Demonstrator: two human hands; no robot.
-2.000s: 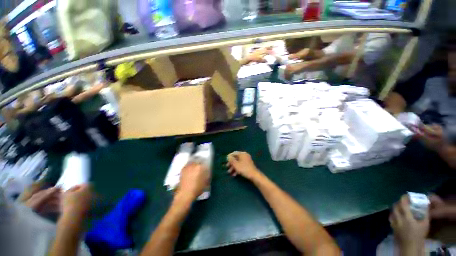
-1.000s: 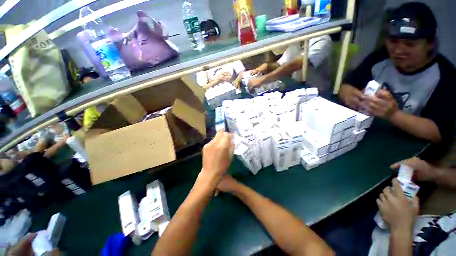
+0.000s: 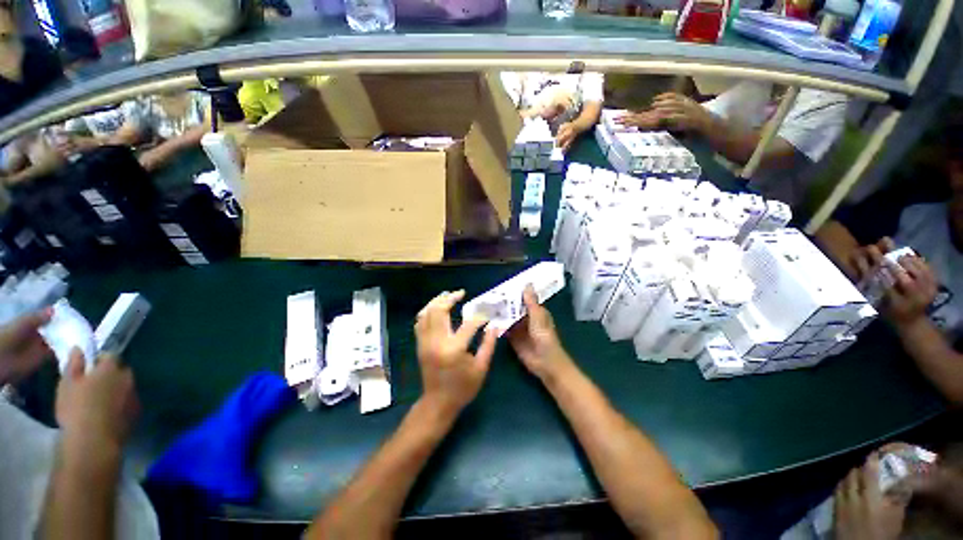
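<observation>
A slim white carton [image 3: 533, 292] with small dark print is held slanted above the green table. My right hand [image 3: 541, 340] grips it from below near its middle. My left hand [image 3: 452, 353] has its fingertips at the carton's left end, partly spread around it. Left of my hands, a white carton [image 3: 303, 343] and another white carton [image 3: 370, 343] lie with end flaps open. A white rounded product [image 3: 338, 359] lies between them. Open-flap cartons [image 3: 623, 274] stand in rows at right, beside a block of stacked closed cartons [image 3: 808, 280].
A brown open box [image 3: 343, 206] is at the table's back, with a blue-marked carton [image 3: 532, 203] beside it. A blue cloth [image 3: 227, 438] lies left. Black packs [image 3: 190, 227] are back left. A shelf bar [image 3: 475, 44] crosses above. Other people's hands work at left, back and right.
My hands have come back from the standing open-flap cartons, and a carton now shows between them. The view has turned left.
</observation>
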